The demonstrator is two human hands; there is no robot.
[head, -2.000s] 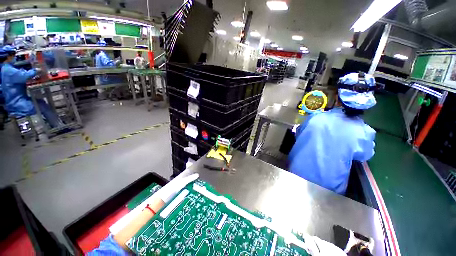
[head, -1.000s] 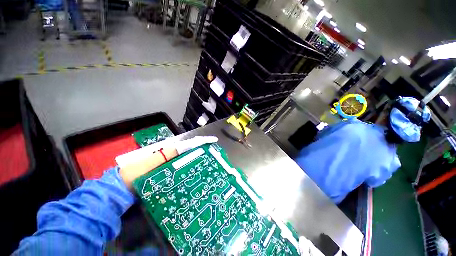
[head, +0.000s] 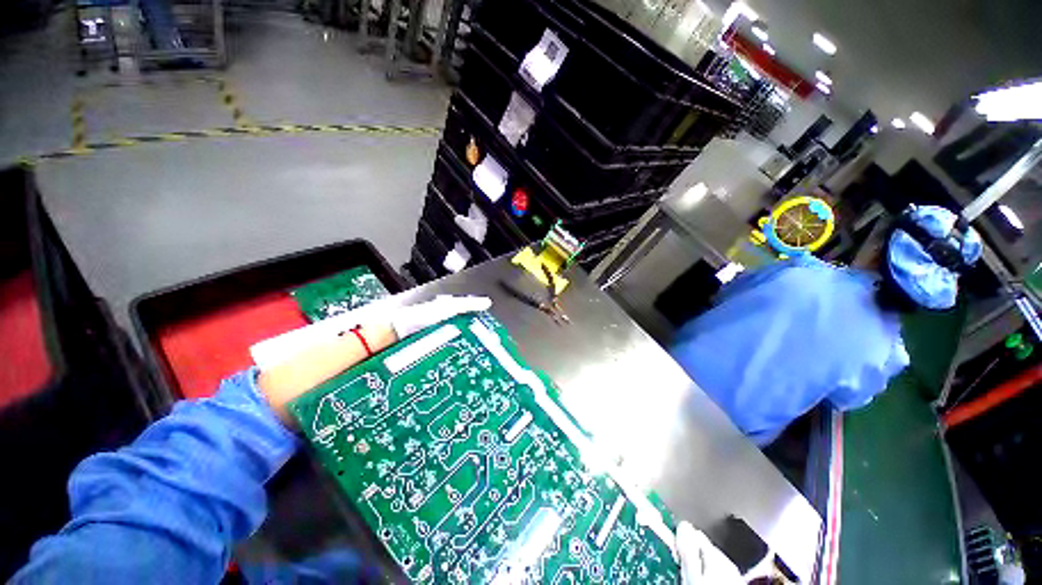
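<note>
A large green circuit board (head: 474, 469) with white printed lines is held tilted at the near edge of the steel table (head: 623, 394). My left hand (head: 440, 312), in a white glove, holds its upper left side; the palm is largely behind the board. My right hand (head: 703, 558), also white-gloved, is at the board's lower right corner, cut off by the bottom edge of the picture. A white strip runs along the board's far edge.
Solder reel on yellow base (head: 546, 261) and cutters (head: 539, 302) lie at the table's far corner. A black holder (head: 740, 542) is at the right. Left is a black tote (head: 229, 349) with a green board. Beyond stand stacked crates (head: 571, 126), a person in blue (head: 788, 337) and a conveyor (head: 903, 491).
Since the oldest frame the view has tilted down and turned, showing more of my left sleeve and the board. Both hands keep their hold; over the last second the view shifted only slightly.
</note>
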